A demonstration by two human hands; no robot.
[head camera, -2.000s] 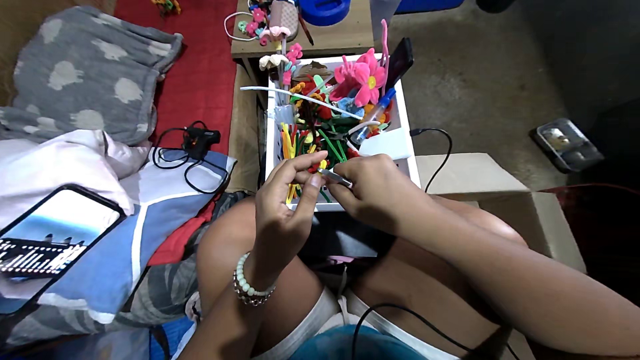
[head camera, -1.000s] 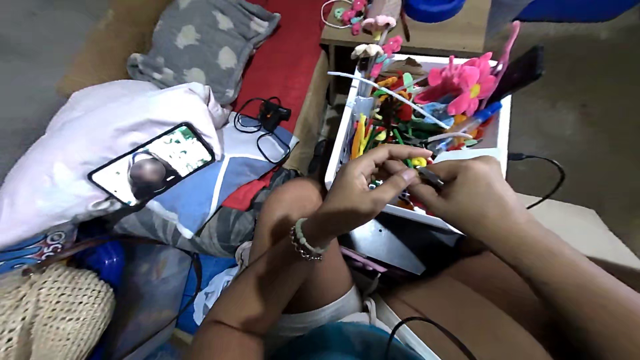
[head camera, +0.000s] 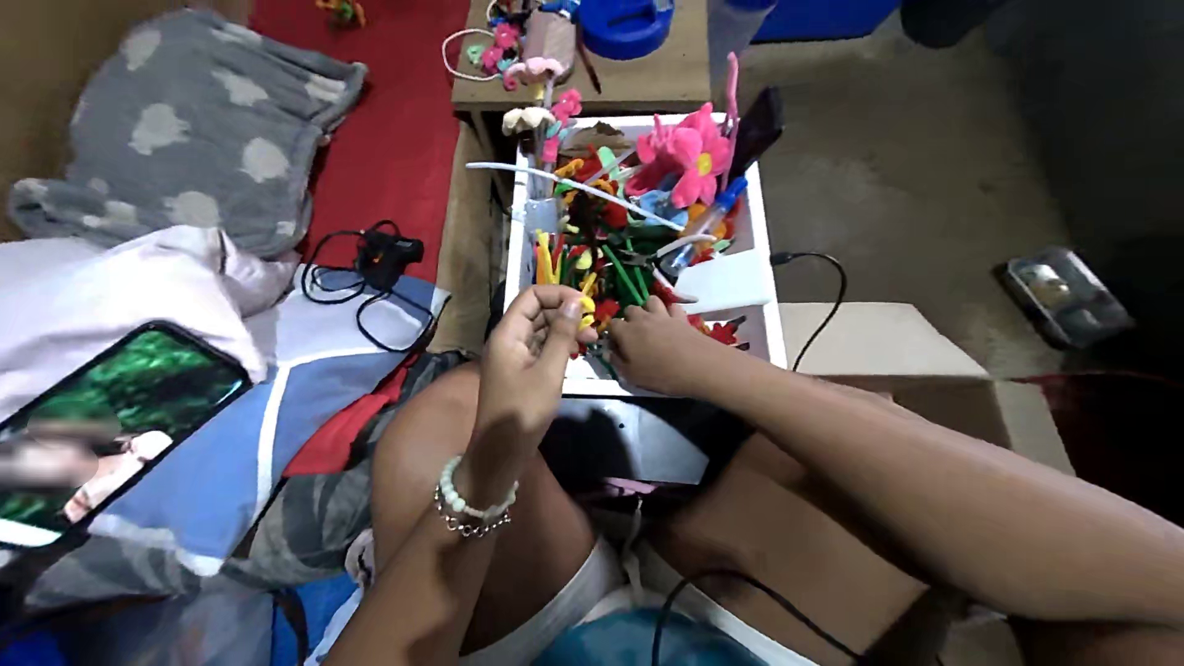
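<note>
My left hand (head camera: 535, 344), with a beaded bracelet at the wrist, pinches a small yellow twisted piece (head camera: 586, 313) between thumb and fingers over the near left part of a white tray (head camera: 775, 324). Just beside it, my right hand (head camera: 661, 347) reaches down into the tray's near part, its fingertips among green and red pieces; whether it grips any is hidden. Colourful fuzzy stems fill the tray, green ones (head camera: 629, 277) and yellow ones (head camera: 546, 259) among them. A pink fuzzy flower (head camera: 696, 159) and a blue-capped tube (head camera: 708, 227) lie toward the back right.
A phone showing a picture (head camera: 120, 425) lies on bedding at the left, near a black cable (head camera: 384, 264). Behind the tray, a wooden surface (head camera: 666, 88) holds a blue lid (head camera: 626, 26). An open cardboard box (head camera: 888, 342) and a clear container (head camera: 1064, 296) are at the right.
My right hand has parted from my left and lowered into the tray; the dark metallic tool it held earlier is no longer visible in it. The view has shifted.
</note>
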